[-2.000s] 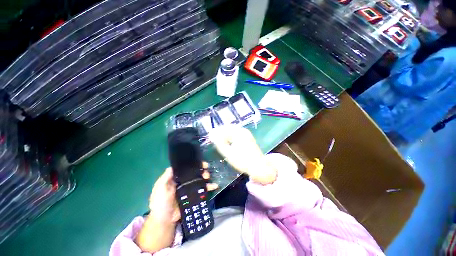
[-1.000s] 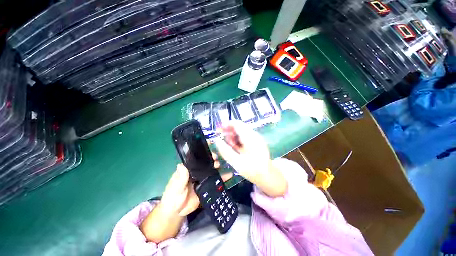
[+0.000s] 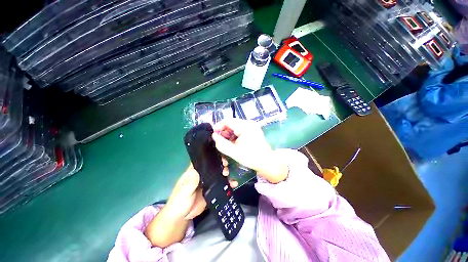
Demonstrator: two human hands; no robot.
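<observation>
An open black flip phone (image 3: 218, 192) is held over the bench's front edge, keypad toward me, screen half pointing away. My left hand (image 3: 186, 197) is shut on the phone from its left side, fingers showing at its right edge. My right hand (image 3: 244, 146) is at the top right of the screen half, fingertips pinched at its edge. Something small and reddish shows between the fingers, too blurred to name. Behind the hands lies a clear lens tray (image 3: 279, 121) with several black-framed lenses, its near part hidden by my right hand.
White bottle (image 3: 253, 72), orange-red device (image 3: 293, 58), blue pen (image 3: 297, 81), white cloth (image 3: 311, 101) and a second open flip phone (image 3: 351, 97) lie behind. Tray stacks (image 3: 138, 48) stand left and back. A brown carton (image 3: 374, 169) with a yellow-orange item (image 3: 332, 176) is at right, beside a blue-clothed person (image 3: 441, 110).
The phone came up from lower left and is turned slightly. My right hand moved from over the lens tray to the top of the phone's screen half. The view has shifted.
</observation>
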